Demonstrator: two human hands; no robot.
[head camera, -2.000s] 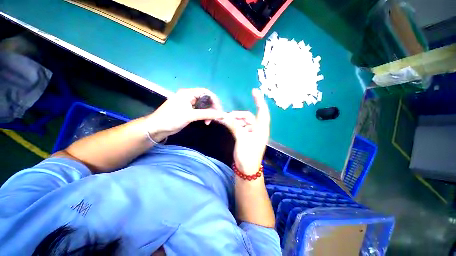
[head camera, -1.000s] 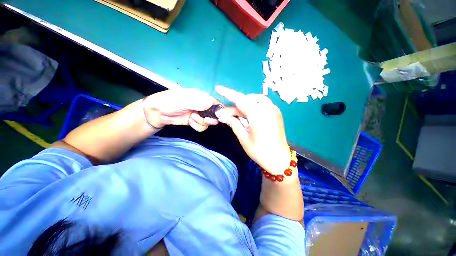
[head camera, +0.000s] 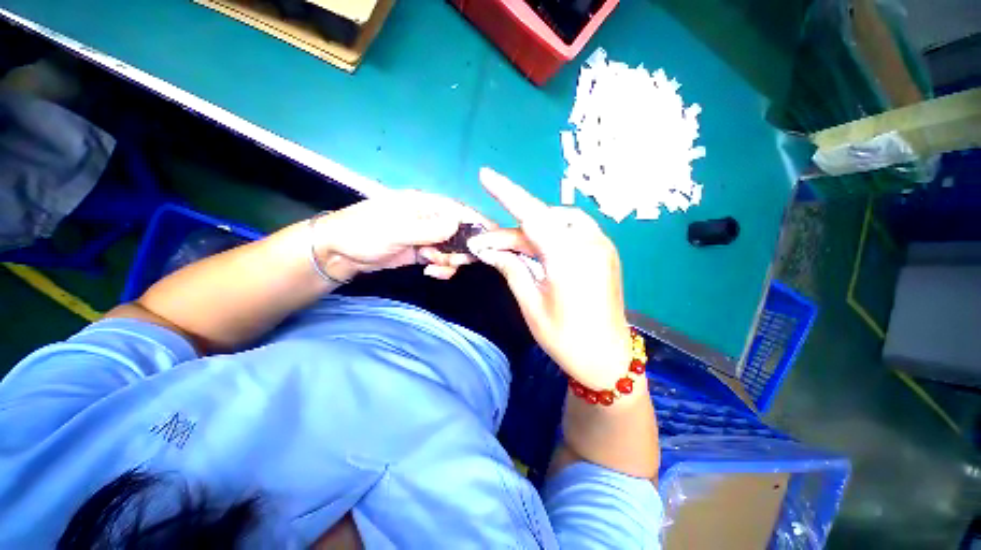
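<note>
My left hand (head camera: 403, 231), with a thin bangle, holds a small black part (head camera: 463, 239) at the table's front edge. My right hand (head camera: 554, 263), with a red bead bracelet, has its thumb and a fingertip on the same part, and its index finger sticks out. The fingers hide most of the part, and whether a white piece is there cannot be told. A heap of small white pieces (head camera: 635, 140) lies on the green table (head camera: 430, 118). A finished-looking black unit (head camera: 713, 231) lies right of the heap.
A red bin (head camera: 525, 41) with black parts stands behind the heap. Cardboard sheets (head camera: 312, 46) with dark parts lie at the back left. A lined blue crate (head camera: 753, 465) sits at the lower right, near other blue crates (head camera: 780, 342). Grey cloth shows at far left.
My right hand has come from beside the heap's near side to close its fingertips on the black part. In the last second both hands have barely moved.
</note>
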